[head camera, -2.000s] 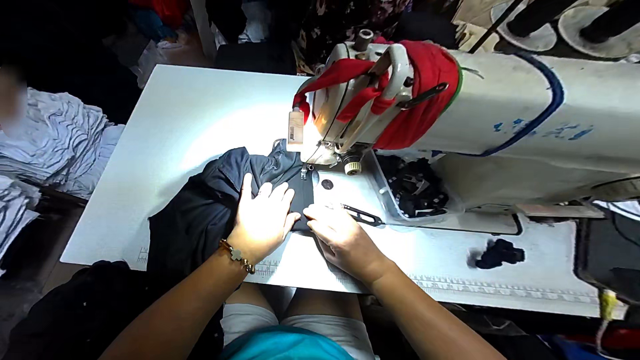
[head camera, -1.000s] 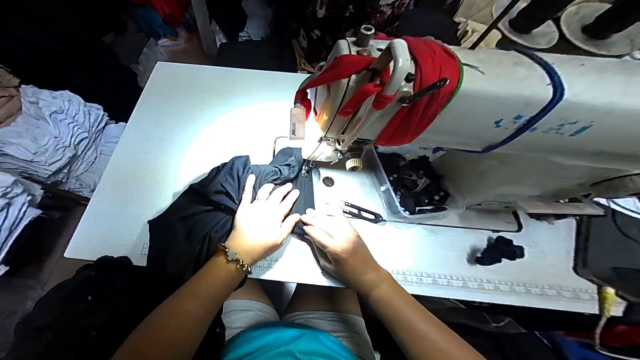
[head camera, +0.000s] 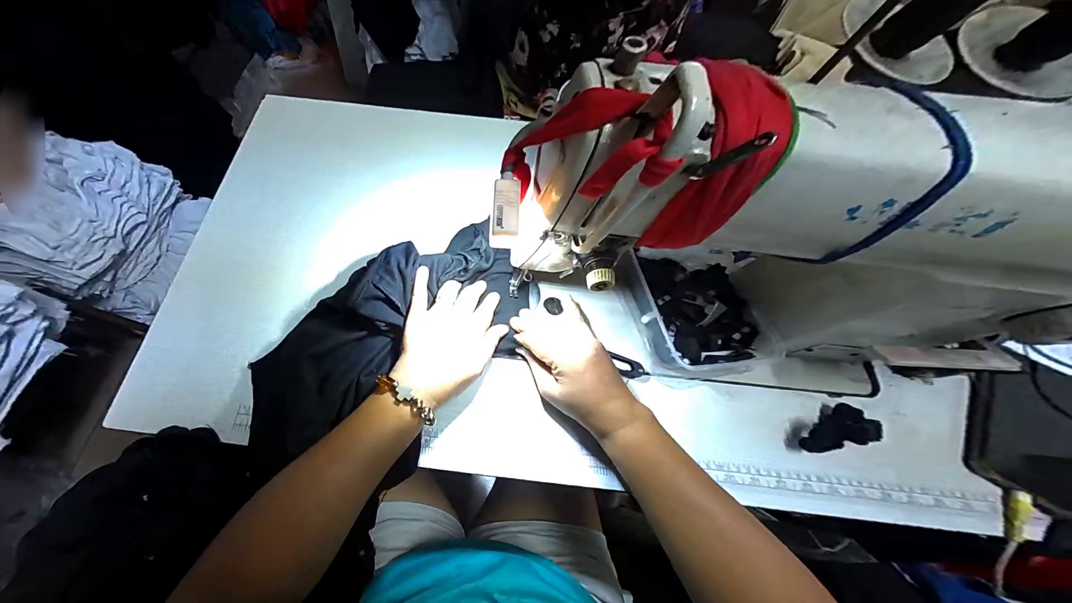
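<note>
Dark fabric (head camera: 335, 343) lies bunched on the white sewing table, its right end under the presser foot (head camera: 514, 285) of an industrial sewing machine (head camera: 888, 184). My left hand (head camera: 448, 339) rests flat on the fabric, fingers spread, just left of the foot. The fingertips of my right hand (head camera: 569, 360) are closed on the fabric's right edge, a little below and right of the foot. Red cloth (head camera: 729, 151) is wrapped round the machine head, and a small lamp (head camera: 505, 208) lights the needle area.
Right of the needle, a clear plastic box (head camera: 703, 314) holds black scraps. Black scissors or snips (head camera: 626, 365) lie partly behind my right hand. A black fabric scrap (head camera: 840, 427) sits farther right. Stacked white cloth (head camera: 92, 218) is at left, dark cloth (head camera: 134, 502) at lower left, thread cones (head camera: 913, 38) at upper right.
My right hand has shifted slightly and its fingers look more curled at the fabric's edge. My left hand stays spread on the fabric.
</note>
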